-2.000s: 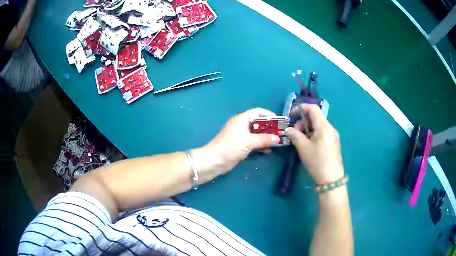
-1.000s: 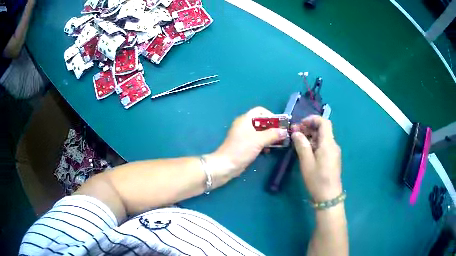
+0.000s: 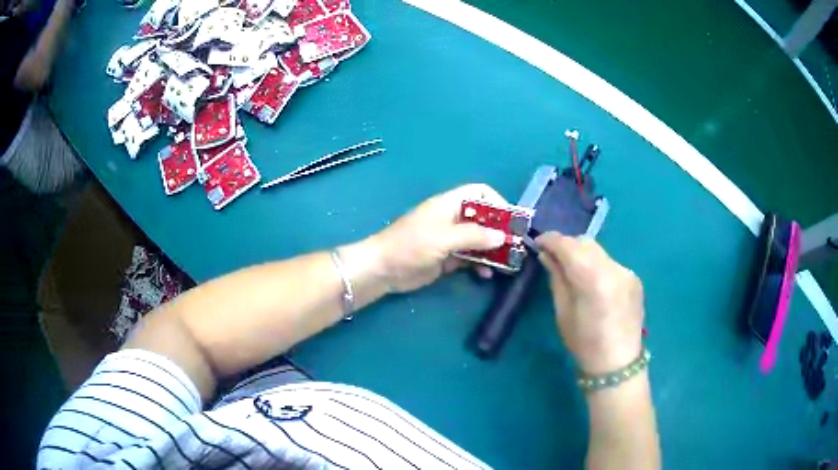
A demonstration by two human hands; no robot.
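Observation:
My left hand (image 3: 439,240) holds a red circuit board (image 3: 492,218), component face up, over the near side of the device's head. My right hand (image 3: 588,280) is at the board's right edge, thumb and fingertips pinched together; something small and thin, perhaps a wire or plug, shows between them but cannot be told clearly. The black handheld unit (image 3: 501,317) lies on the table under both hands, its stick handle towards me, its wide head with grey sides (image 3: 562,204) away from me. A thin red wire with a small white plug (image 3: 572,136) stands out from the head's far end.
A pile of red and white boards (image 3: 216,123) lies upper left, with silver tweezers (image 3: 322,163) beside it. A black-and-pink item (image 3: 775,292) and small black parts (image 3: 813,365) lie at right. A green conveyor (image 3: 662,78) runs beyond the white table edge (image 3: 551,64). A person's arm (image 3: 41,50) shows upper left.
The board in my left hand has tilted so more of its red face shows. My right fingers have drawn in to its right edge, uncovering more of the head. The handle's end has shifted slightly left.

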